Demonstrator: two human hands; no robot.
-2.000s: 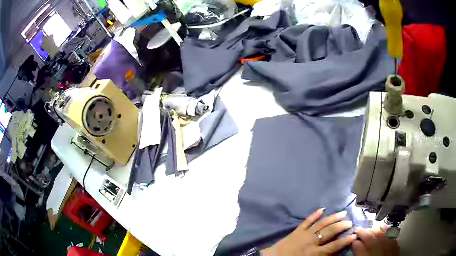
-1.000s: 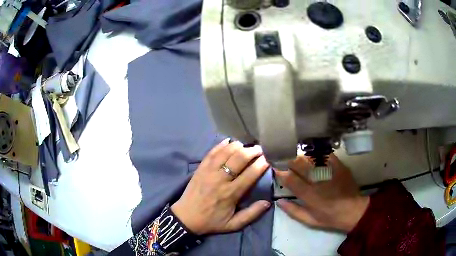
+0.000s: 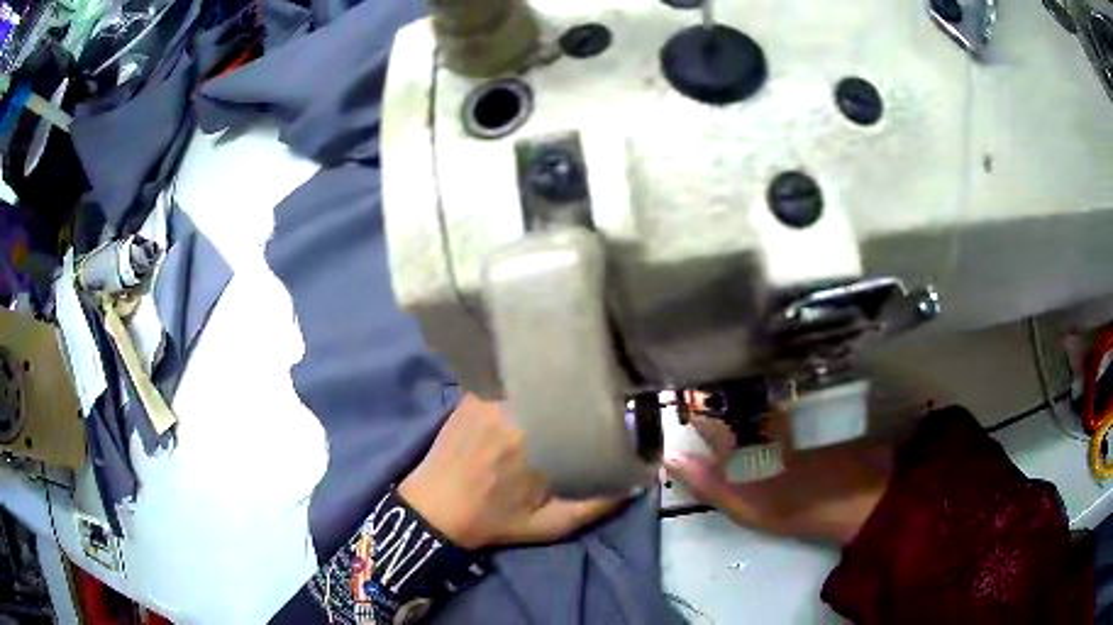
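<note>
The grey-blue garment panel lies on the white table and runs under the head of the cream-white sewing machine. My left hand lies on the panel, its fingers mostly hidden behind the machine's front lever. My right hand is beside the needle area, partly behind the tension knob; its fingertips are near the panel's right edge and partly hidden. The needle area is brightly lit. Whether either hand grips cloth does not show.
Narrow grey, white and cream strips lie at the left, beside a yellow-beige second machine. Crumpled grey cloth lies at the upper left. Scissors with red and orange handles are at the right edge.
The view has swung right and closer to the machine. Since one second ago, my left hand has gone further under the machine head, and my right hand sits a little lower behind the knob.
</note>
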